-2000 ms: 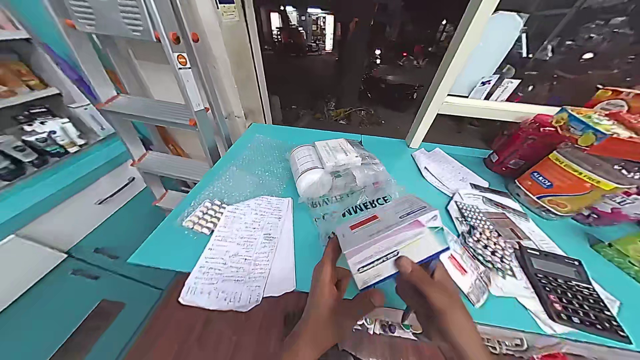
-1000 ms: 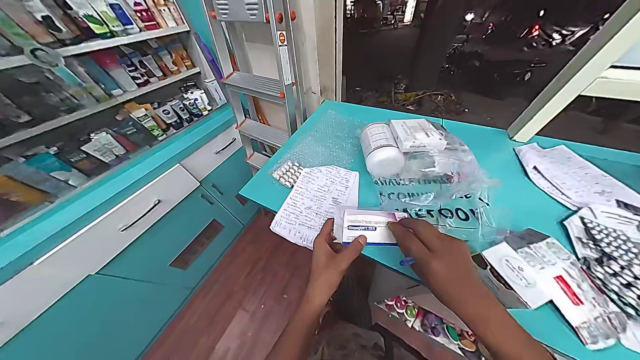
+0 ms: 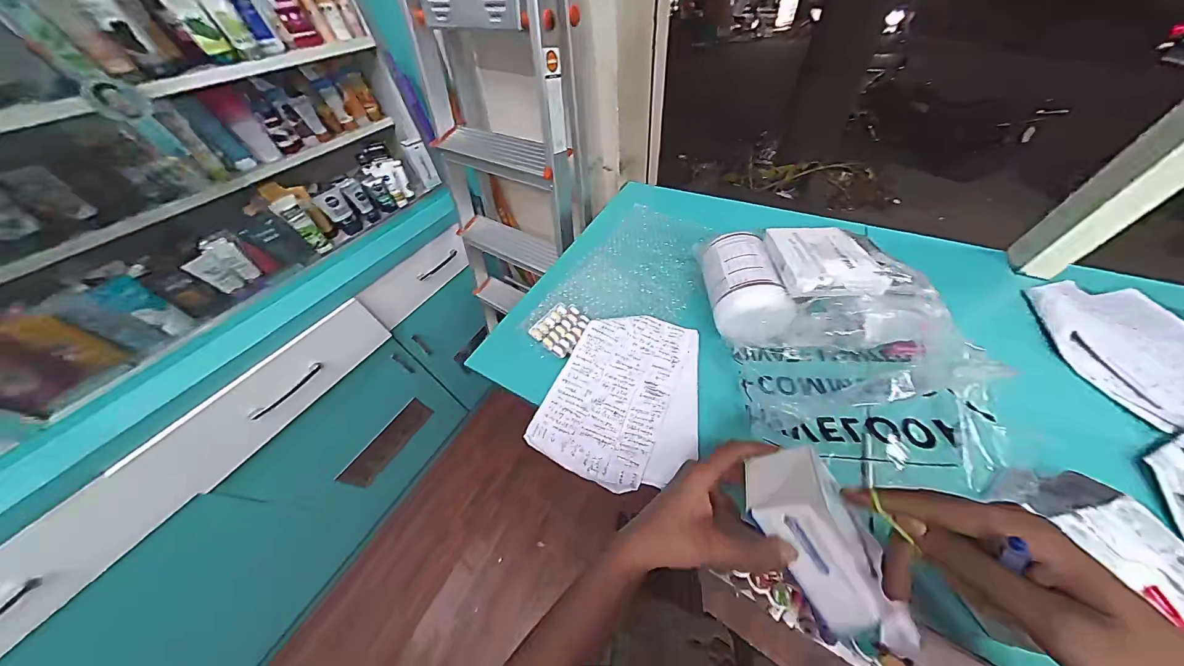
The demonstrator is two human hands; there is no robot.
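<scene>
My left hand [image 3: 708, 518] grips a white carton [image 3: 819, 536] near the counter's front edge. Beside it, my right hand [image 3: 1008, 555] pinches a yellow rubber band [image 3: 893, 523] at the carton's right side, with a blue-capped pen [image 3: 1015, 553] between its fingers. Ahead, a clear plastic bag [image 3: 869, 370] with printing lies on the counter, around or under a white bottle [image 3: 747, 289] and a white box [image 3: 825, 263]. Handwritten sheets [image 3: 620, 402] lie left of my hands, touching a blister pack of capsules [image 3: 558, 330].
The teal counter [image 3: 971, 268] runs along a window. Bubble wrap [image 3: 634, 268] lies at its far left corner; papers [image 3: 1110, 347] are at the right. An aluminium stepladder [image 3: 504, 153] stands behind it. Drawers [image 3: 287, 393] and stocked shelves [image 3: 213, 185] line the left.
The carton, earlier held flat between both hands, is now tilted end-up in my left hand. A yellow rubber band now shows at my right fingers.
</scene>
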